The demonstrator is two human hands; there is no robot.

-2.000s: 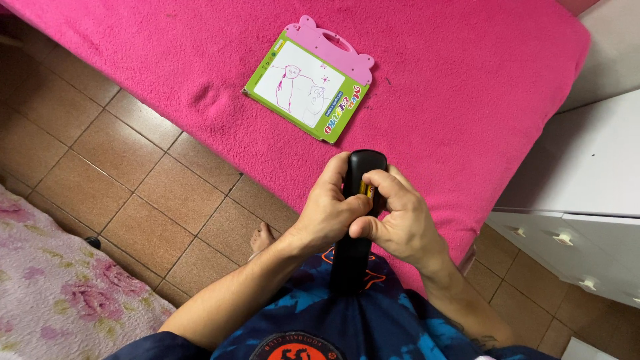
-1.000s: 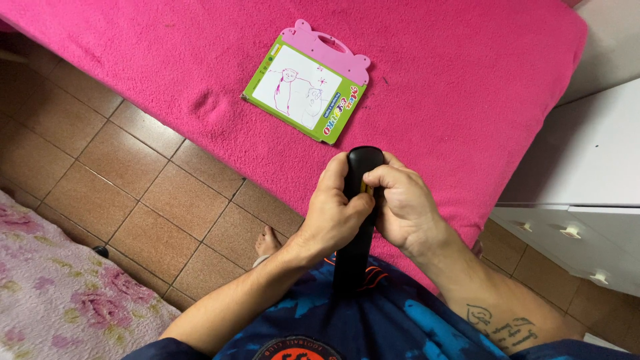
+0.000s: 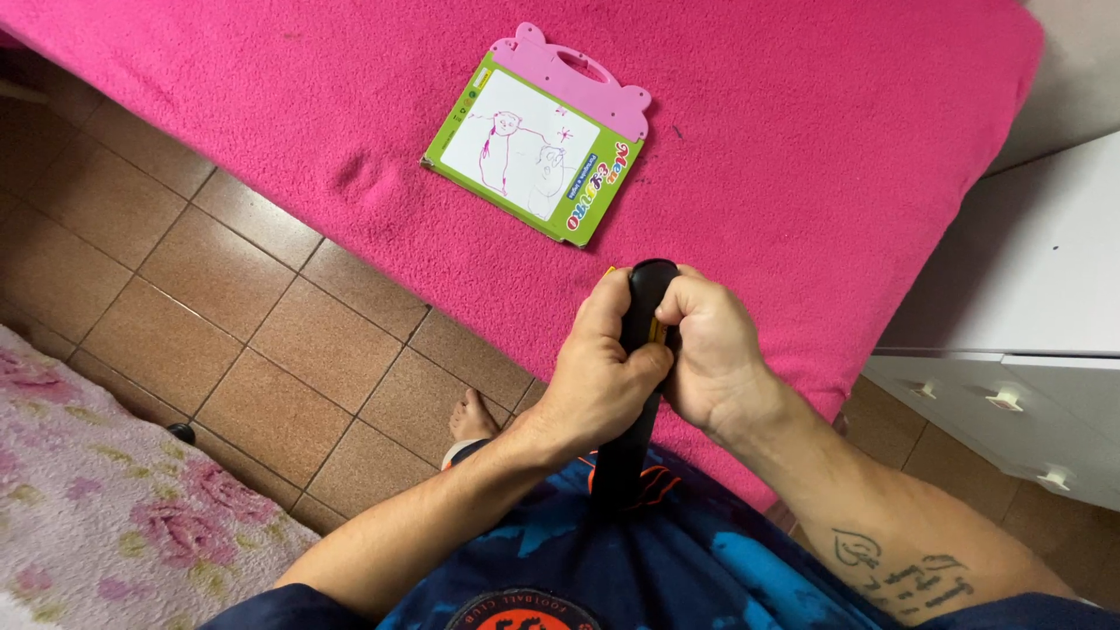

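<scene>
Both my hands grip a long black object (image 3: 651, 284) with a rounded end and a small yellow part on it; its exact kind cannot be told. My left hand (image 3: 599, 372) wraps its left side, with the thumb laid across it. On the other side my right hand (image 3: 713, 346) has its fingers curled by the yellow part. The black length runs down to the dark blue shirt (image 3: 542, 560). Beyond my hands, a children's drawing board (image 3: 525, 149) with a green frame and pink handle lies on a pink blanket (image 3: 752, 175), a pink and purple drawing on its white face.
A tiled floor (image 3: 289, 341) with a bare foot (image 3: 472, 416) on it lies to the left. A floral blanket (image 3: 157, 516) covers something at the lower left. At the right stands a white cabinet (image 3: 1015, 254) with small knobs, close to the pink-covered surface's edge.
Both hands keep their hold on the black object and stay close together. A tattooed right forearm shows more than in the oldest frame.
</scene>
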